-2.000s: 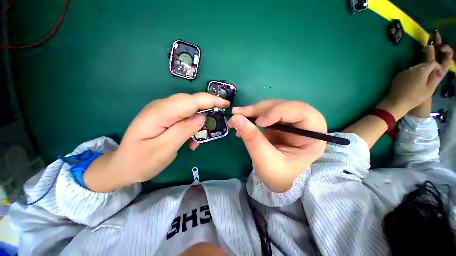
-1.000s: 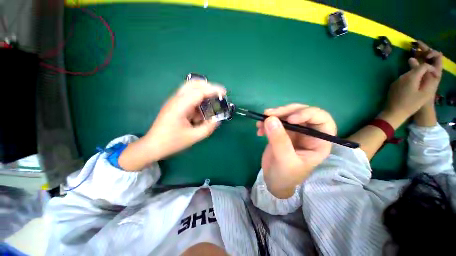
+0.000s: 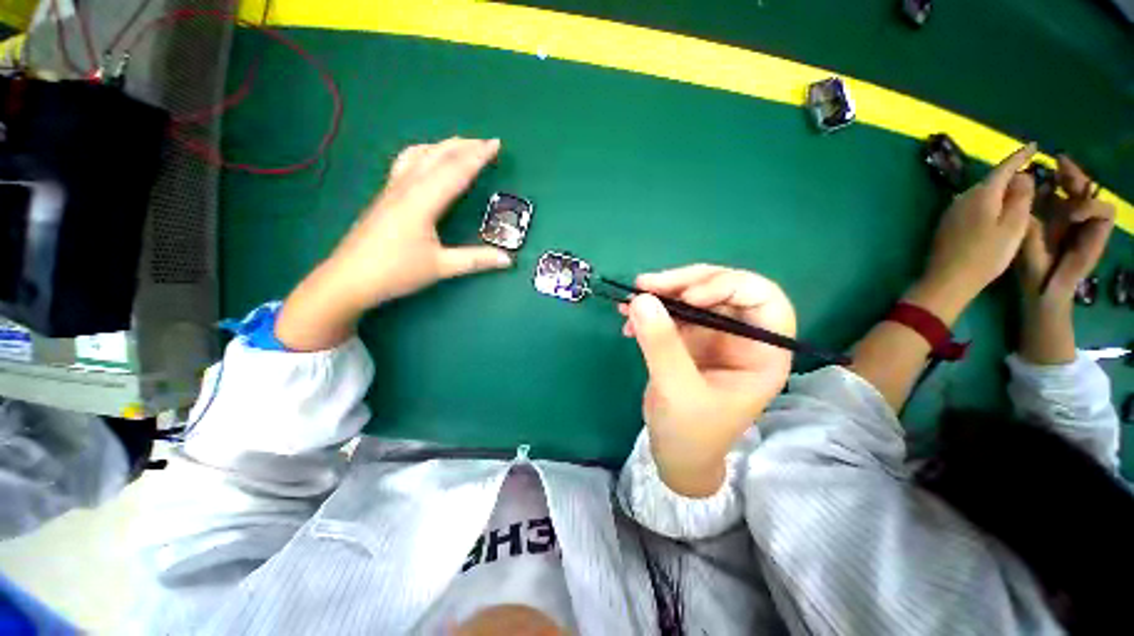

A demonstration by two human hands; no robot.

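A small rounded-square watch unit with a silver rim lies on the green mat. My left hand is beside it, fingers apart and empty, with the thumb near its lower edge. A second watch unit is just to its lower right. My right hand holds black tweezers like a pen. Their tips are at the right edge of the second unit; whether they grip it is too small to tell.
A neighbour's hands with a red wrist strap are at the right. Watch units lie near the yellow line. At the left are a black object, a grey vented box and a looping red wire.
My left hand has let go of the watch unit and opened, moving up and left. The tweezers moved slightly left and down. The view has shifted, showing more of the left side.
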